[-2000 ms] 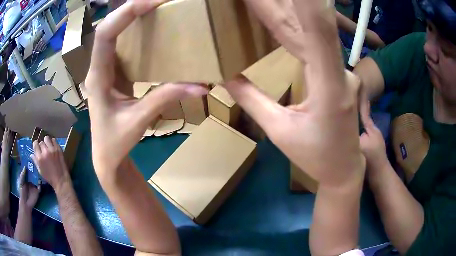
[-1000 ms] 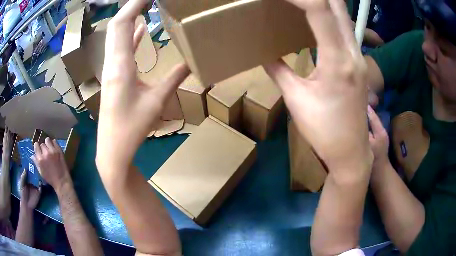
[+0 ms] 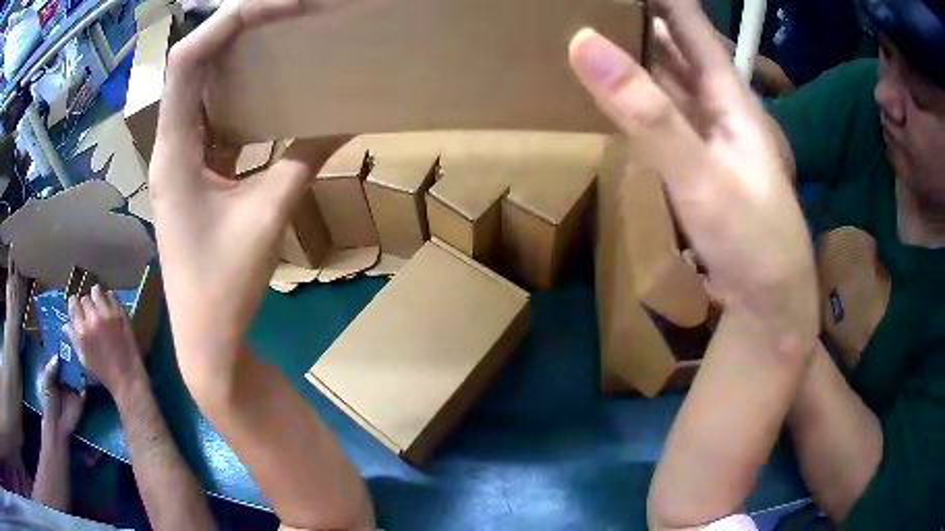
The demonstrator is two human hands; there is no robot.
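A brown cardboard mailer box is held up near the camera at the top of the view, a long plain face towards me; its upper part is cut off by the frame edge. My left hand grips its left end, fingers over the top and thumb below. My right hand holds its right end, thumb on the plain face and fingers behind. Both hands are bare. A closed mailer box lies alone on the table below, tilted to the view.
Several brown boxes stand in a row behind. An open box stands at right, partly behind my forearm. A person sits at right. A neighbour's hand touches a blue packet at left. A white post rises behind.
The held box has turned from showing a corner to showing a long face. My right thumb has moved onto that face. The open box at right shows more of its flaps and inside.
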